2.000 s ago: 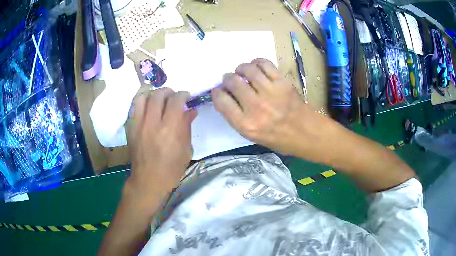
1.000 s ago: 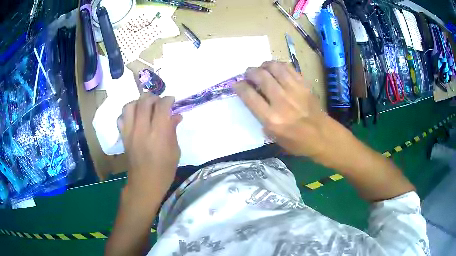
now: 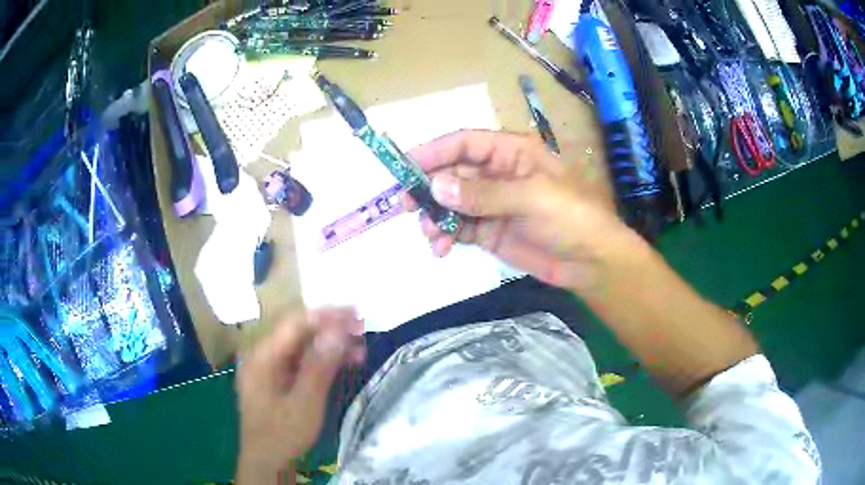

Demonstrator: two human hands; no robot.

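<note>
My right hand [image 3: 512, 204] holds a green circuit board [image 3: 387, 154] between thumb and fingers, tilted up to the left, with a dark end at its upper left. A pink-purple handle housing [image 3: 360, 218] lies on the white paper [image 3: 408, 289], partly hidden behind my right hand. My left hand [image 3: 299, 374] is blurred near the bench's front edge, away from the housing and board; whether it holds anything is unclear.
Black-and-purple arms [image 3: 194, 142] and a white ring [image 3: 207, 68] lie left, near a small pink-and-black part [image 3: 285, 192]. Several boards [image 3: 313, 28] lie at the back. A blue electric screwdriver [image 3: 612, 95], tweezers [image 3: 539, 114] and red scissors [image 3: 751, 144] are right.
The green board has come out of the housing and is now in my right hand. The housing lies on the paper. My left hand has let go and moved down toward me.
</note>
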